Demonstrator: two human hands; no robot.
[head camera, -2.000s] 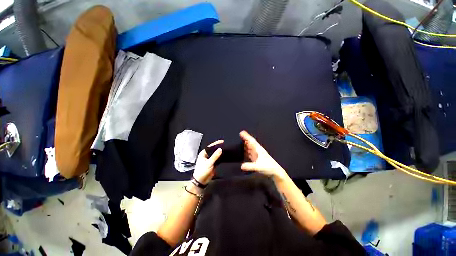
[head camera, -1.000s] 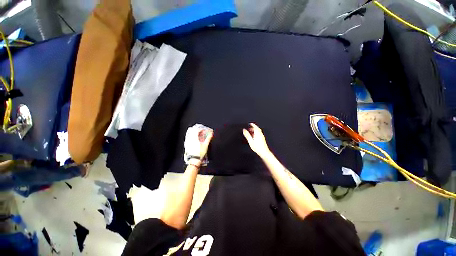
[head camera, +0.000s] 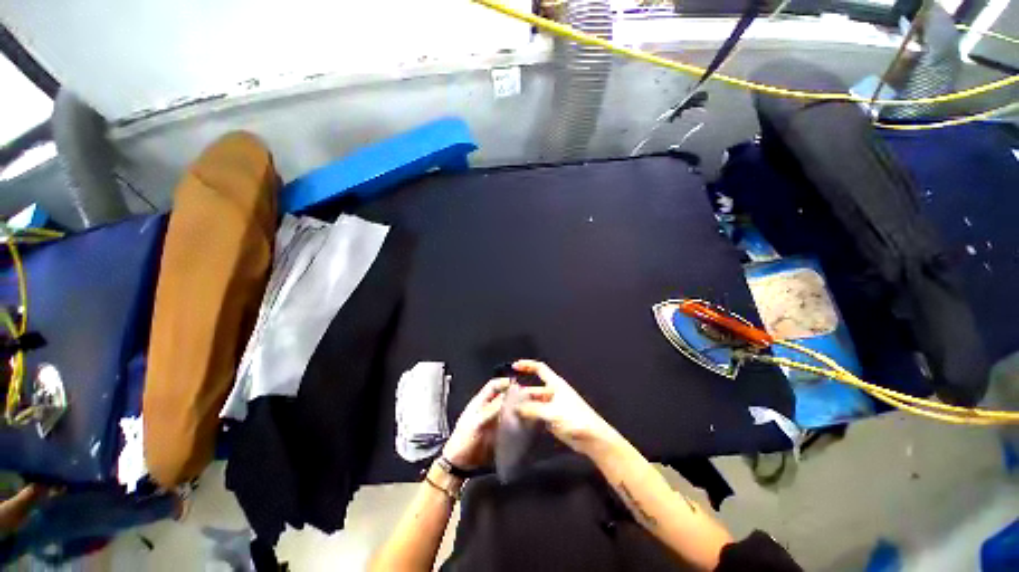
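Note:
My left hand (head camera: 478, 425) and my right hand (head camera: 555, 404) are close together at the table's front edge. Between their fingertips they hold a small piece (head camera: 514, 438), greyish and blurred, with a dark upper end. A flat stack of small light grey pieces (head camera: 422, 409) lies just left of my left hand. A faint small black piece (head camera: 515, 353) seems to lie on the dark table (head camera: 536, 257) just beyond my fingers; its outline is hard to see.
Grey cut panels (head camera: 318, 302) and black cloth (head camera: 302, 464) lie left, beside the brown sleeve board (head camera: 212, 302). A blue block (head camera: 380, 165) is at the back. The iron (head camera: 702, 335) and its blue rest (head camera: 796, 307) are right, with yellow cords. A dark sleeve board (head camera: 866, 212) stands beyond.
The view has tilted up, showing more behind the table. My left hand has left the light stack and come together with my right hand, and a small greyish piece is now between them.

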